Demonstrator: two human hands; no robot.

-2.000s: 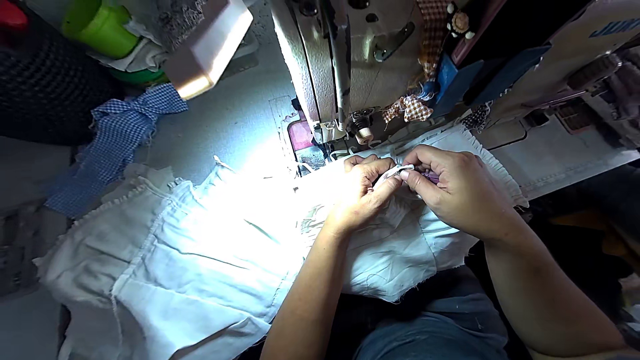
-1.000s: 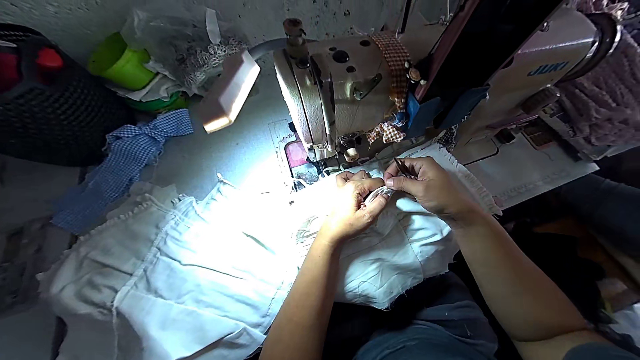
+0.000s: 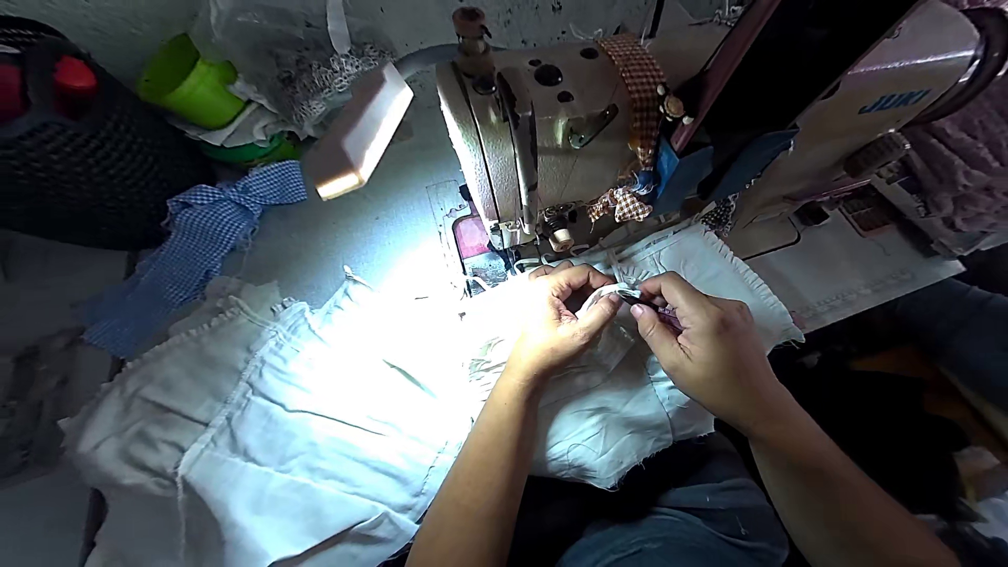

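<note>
White gathered fabric [image 3: 331,441] spreads over the table and my lap, brightly lit at its middle. Just below and right of the needle area of a JUKI sewing machine [image 3: 551,134], my left hand [image 3: 563,319] pinches a folded edge of this fabric between thumb and fingers. Close against it on the right, my right hand [image 3: 701,339] grips a small dark slim tool [image 3: 661,311], its tip at the folded edge. The tool's kind is hard to tell, as my fingers cover most of it.
A lit lamp [image 3: 362,130] hangs left of the machine head. Farther left are a blue gingham fabric strip [image 3: 209,236], a black woven basket [image 3: 79,157], a green cup [image 3: 193,83] and a plastic bag of trimmings [image 3: 307,63]. Pink fabric [image 3: 965,150] lies at the far right.
The view has shifted. Both hands stay together at the fabric near the machine; the right hand's fingers have changed their pose around the tool.
</note>
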